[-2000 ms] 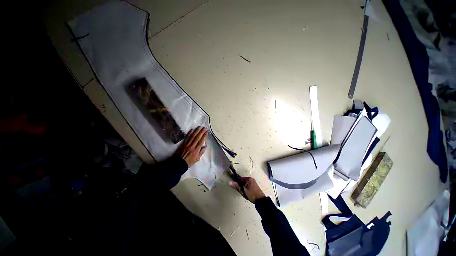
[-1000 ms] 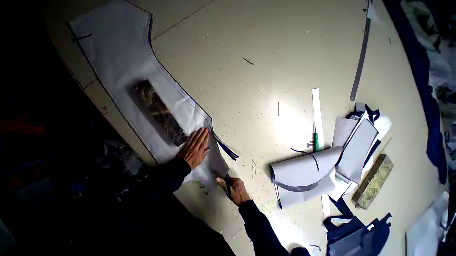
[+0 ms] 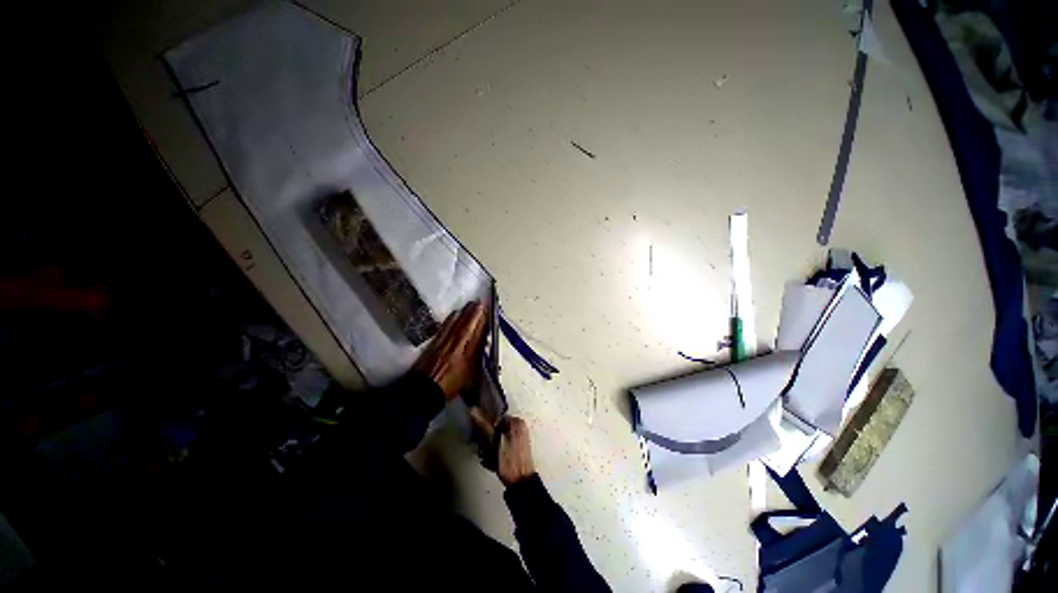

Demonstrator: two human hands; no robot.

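A long white-topped garment panel (image 3: 273,151) with a thin dark edge lies on the beige table. A dark mottled pattern weight (image 3: 377,269) rests on it. My left hand (image 3: 456,348) lies flat on the panel, just below the weight's near end. My right hand (image 3: 512,446) is closed around the dark handles of the shears (image 3: 487,438) at the panel's near end; the blades are mostly hidden. A narrow navy trimming (image 3: 528,348) hangs off the panel's right edge.
Right of my hands lie a curled grey-white bundle (image 3: 714,405), a white strip (image 3: 740,272) with a green item (image 3: 737,336), and a yellowish-green weight (image 3: 868,434). Navy cut pieces (image 3: 830,550) lie at the near right. A thin grey strip (image 3: 847,139) and navy fabric (image 3: 975,174) lie farther right.
My right hand has moved left with the shears, close to my left hand. The panel's near end now looks folded or lifted beside my left hand, which remains on the panel.
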